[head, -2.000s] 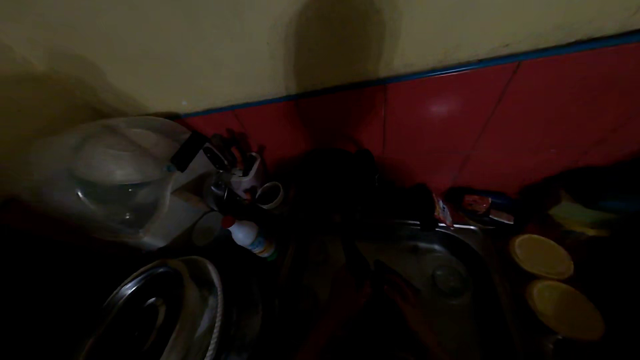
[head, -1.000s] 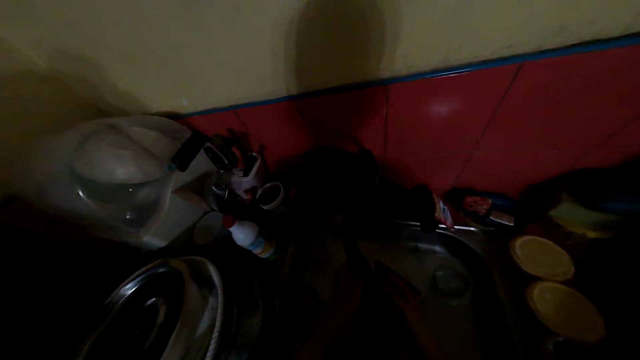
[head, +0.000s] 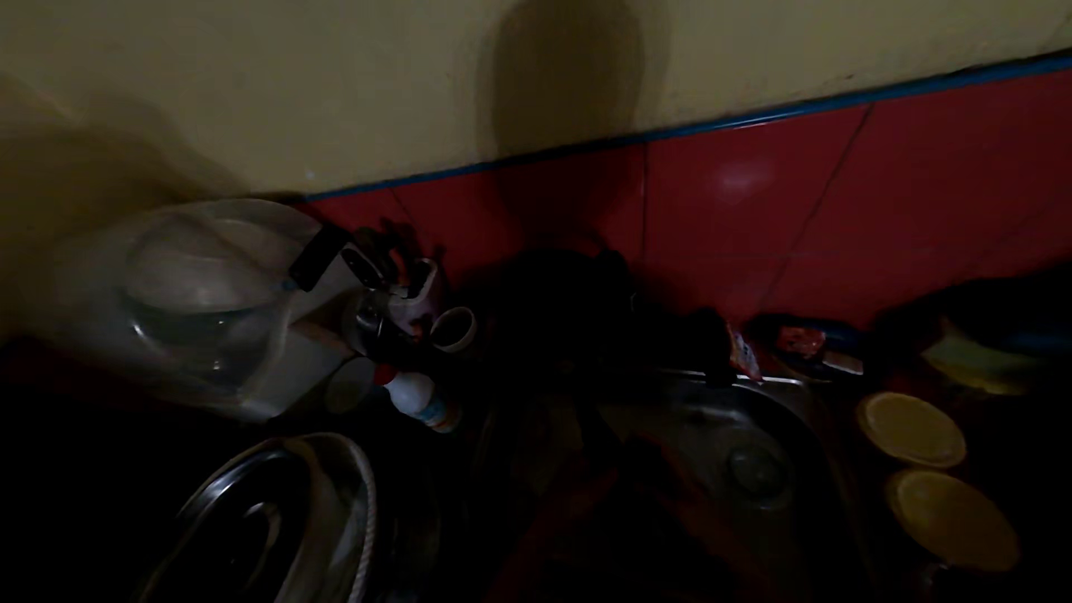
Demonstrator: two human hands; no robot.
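The picture is very dark. Both hands are over a metal sink basin (head: 720, 410). My left hand (head: 582, 486) is near a dark, long object (head: 595, 427) that rises from between the hands; whether the fingers grip it cannot be made out. Close by on the right, my right hand (head: 666, 469) is bent inward, its fingers lost in shadow. A round drain fitting (head: 756, 471) shows in the basin to the right of the hands.
Left of the sink stand a white bottle with a red cap (head: 412, 392), a cup (head: 454, 329), a utensil holder (head: 416, 297), clear plastic containers (head: 209, 285) and a metal lid or pan (head: 243, 494). Two round yellowish lids (head: 911, 429) lie right. Red tiles (head: 737, 193) line the wall.
Both hands stay over the basin and shift only slightly. Nothing else has plainly moved.
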